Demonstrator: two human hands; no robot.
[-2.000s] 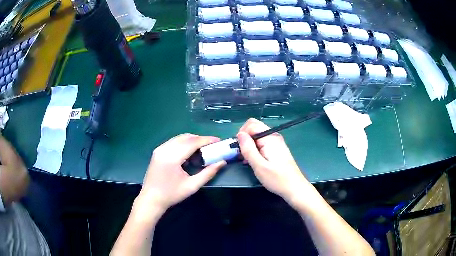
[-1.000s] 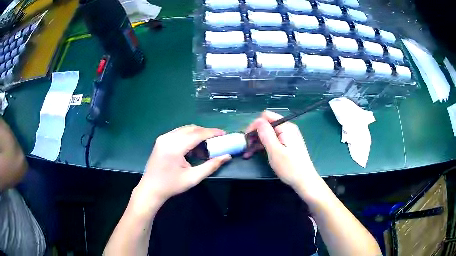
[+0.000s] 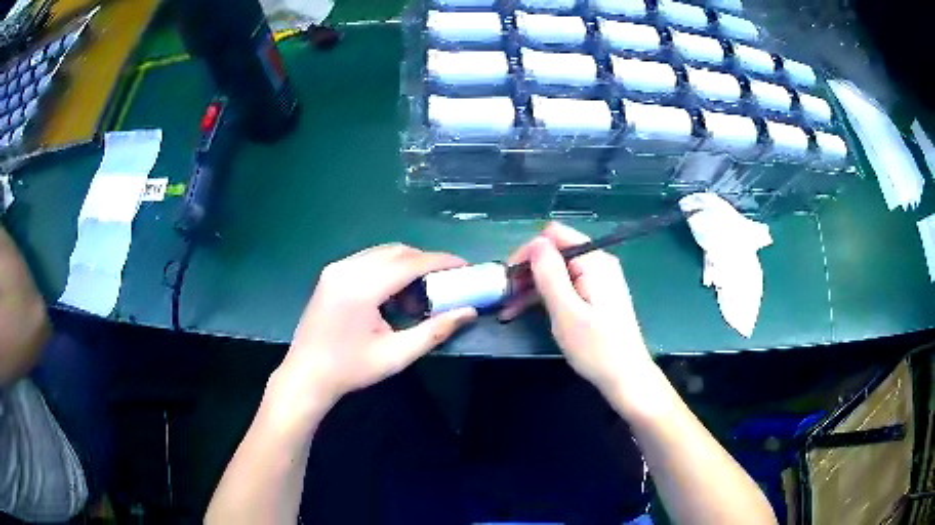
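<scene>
A device housing (image 3: 466,288), pale with dark ends, lies level over the bench's front edge. My left hand (image 3: 359,318) grips its left end between thumb and fingers. My right hand (image 3: 584,308) holds a thin black spudger (image 3: 625,234) like a pen, at the housing's right end. The spudger's long end points up and right toward the crumpled white wiping cloth (image 3: 730,269). Its working tip is hidden by my right fingers and the housing.
A clear blister tray (image 3: 615,169) with rows of white units stands behind my hands. A black heat gun (image 3: 231,62) with its handle (image 3: 200,174) and cord is at left, beside a paper strip (image 3: 108,220). White sheets (image 3: 877,144) lie far right. Another person's arm (image 3: 18,308) shows at left.
The spudger and my right fingers have moved from the housing's upper face to its right end. The housing now sits slightly higher and more level. The view has shifted a little.
</scene>
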